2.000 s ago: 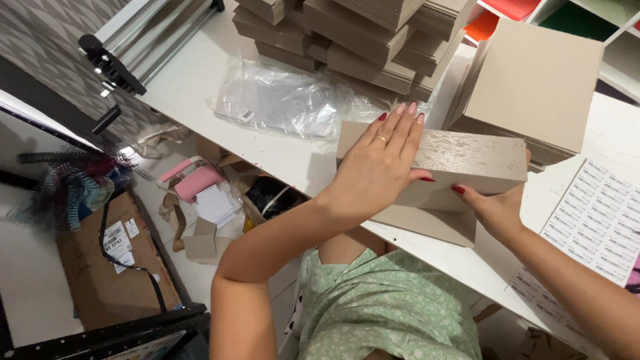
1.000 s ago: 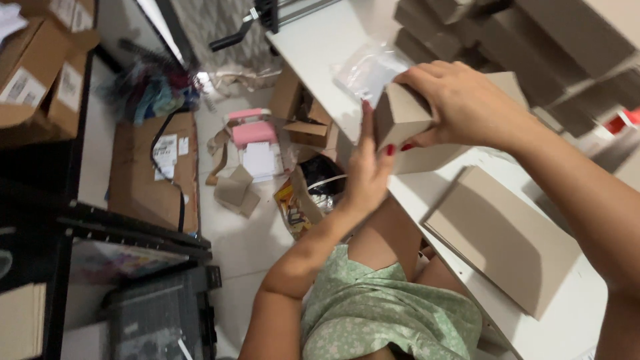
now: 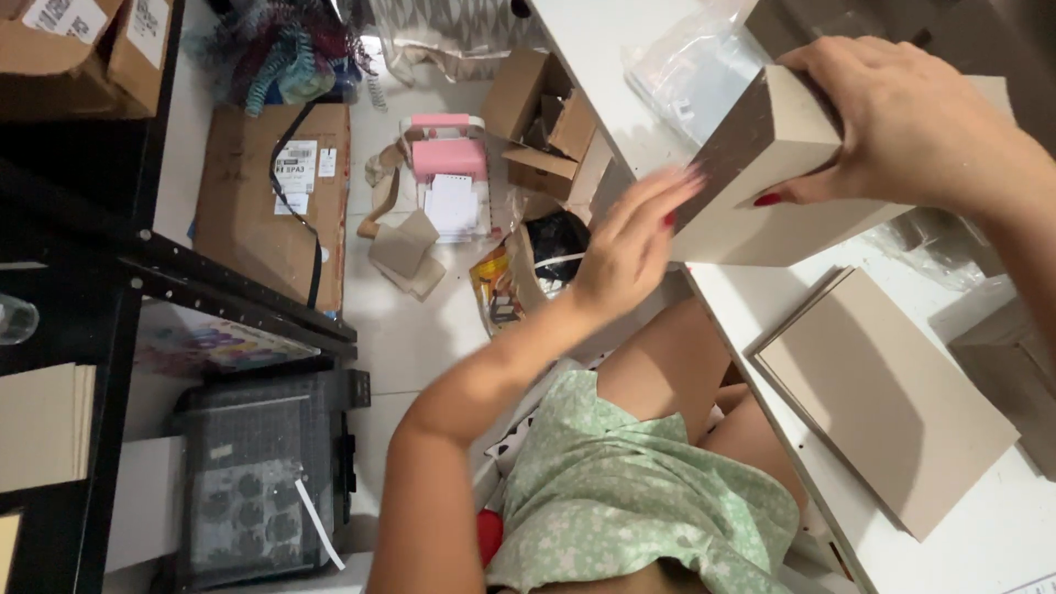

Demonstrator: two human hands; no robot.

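Observation:
A thick stack of grey-beige boards (image 3: 792, 206) stands on edge at the table's near edge, tilted in view. My right hand (image 3: 899, 124) grips it from above, thumb with red nail on the broad face and fingers over the far side. Against the narrow left side lies my left hand (image 3: 635, 239), its fingers extended together and slightly blurred; it is not closed around the stack. To the right, a lower pile of the same boards (image 3: 891, 396) lies flat on the white table (image 3: 990, 536).
A clear plastic bag (image 3: 701, 74) lies behind the stack. More board stacks (image 3: 1015, 355) stand at right. Below left on the floor are a pink device (image 3: 450, 157), an open cardboard box (image 3: 528, 99) and scraps (image 3: 404, 247). A black shelf (image 3: 140, 272) stands at left.
Two seconds ago my left hand lay flat on top of the stack; now it is at the narrow side. My right hand has moved from the stack's right end to its top. The view has swung left.

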